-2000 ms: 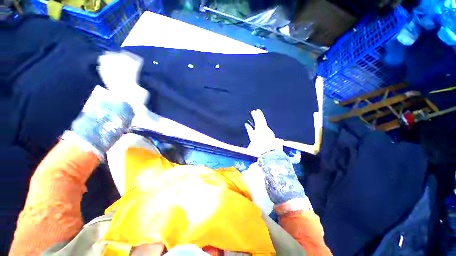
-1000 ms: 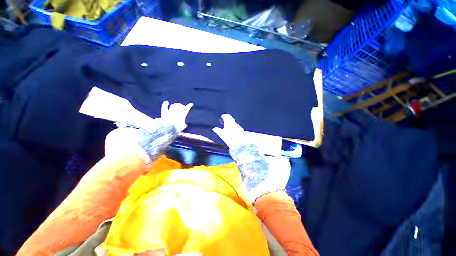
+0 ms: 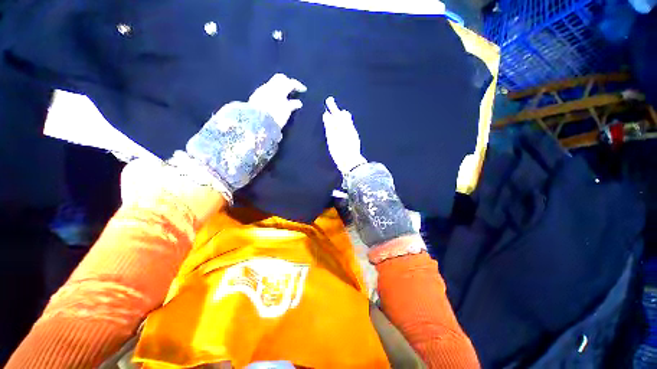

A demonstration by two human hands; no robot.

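A dark navy coat (image 3: pixel 403 94) lies spread over the white board (image 3: pixel 481 155) and hangs towards my lap. Three pale buttons (image 3: pixel 210 28) sit in a row on it at the upper left. My left hand (image 3: pixel 277 97) is over the middle of the coat, thumb and fingers apart, with nothing visible between them. My right hand (image 3: pixel 342 135) is just to its right on the coat, fingers pointing forward and close together. Both hands are overexposed, so whether the right one holds something small cannot be told.
A bare white end of the board (image 3: pixel 83 119) sticks out at the left. A blue crate (image 3: pixel 540 47) and a wooden frame (image 3: pixel 569 108) stand at the upper right. A dark coat pile (image 3: pixel 547 238) lies at the right. My orange apron (image 3: pixel 324 317) covers my lap.
The view has moved closer to the board. The coat has come towards me and now covers the board's near edge. Both hands have moved forward onto the middle of the coat.
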